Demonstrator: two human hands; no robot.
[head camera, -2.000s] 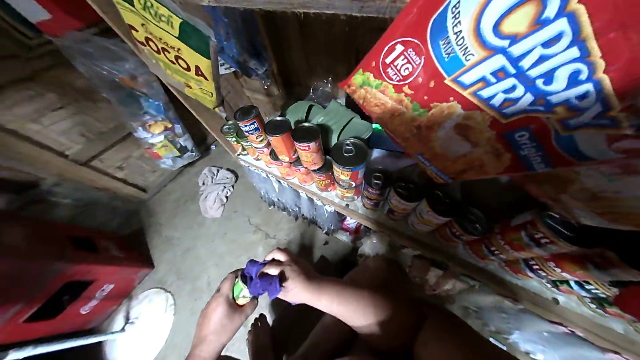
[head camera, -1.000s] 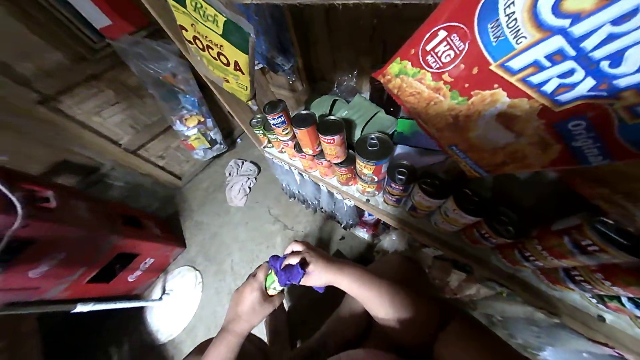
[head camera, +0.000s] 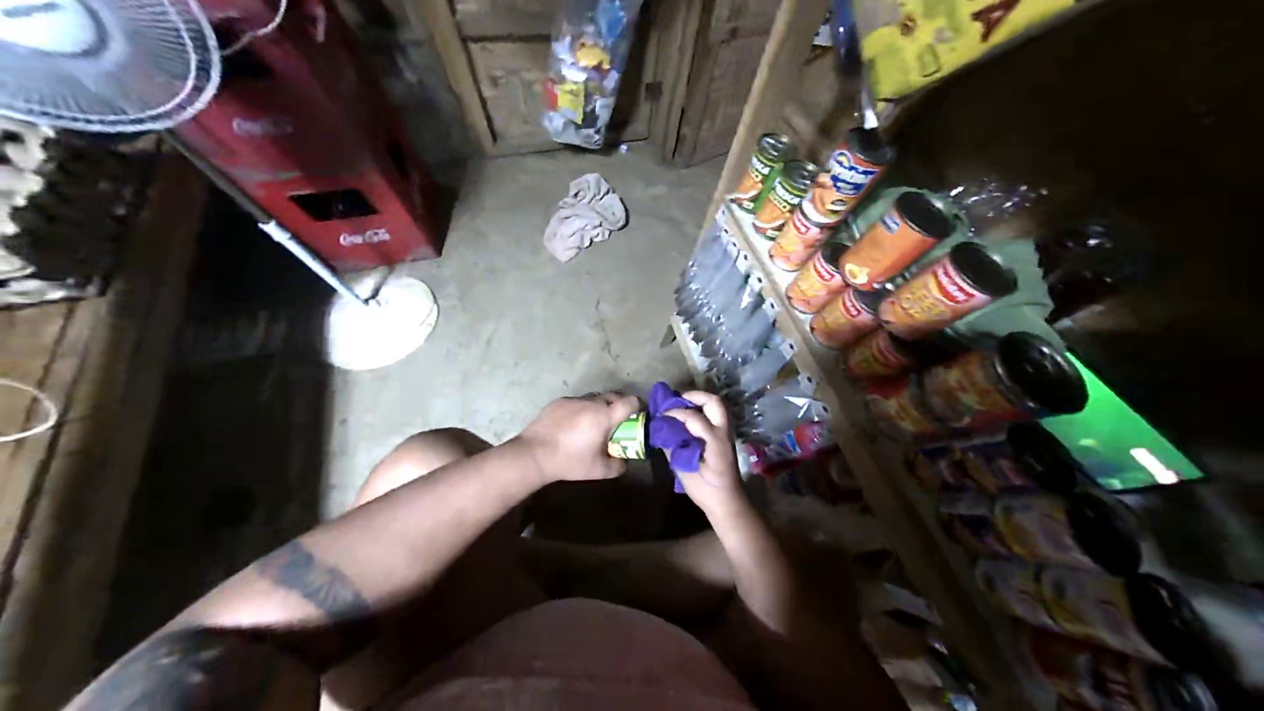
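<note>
My left hand grips a small green-labelled can around its side, low in front of my body. A bunched purple cloth is held in my right hand, pressed against the end of the can. The cloth hides that end and part of my right fingers. Both hands are above my lap, left of the wooden shelf that carries several food cans, among them an orange-labelled can.
A crumpled pale cloth lies on the concrete floor. Red plastic crates and a white stand fan are at the left. A clear bag of wrappers hangs at the back. Bagged bottles sit below the shelf's edge.
The view has swung widely to the left, bringing the fan head into sight. Both hands still hold the can and purple cloth together.
</note>
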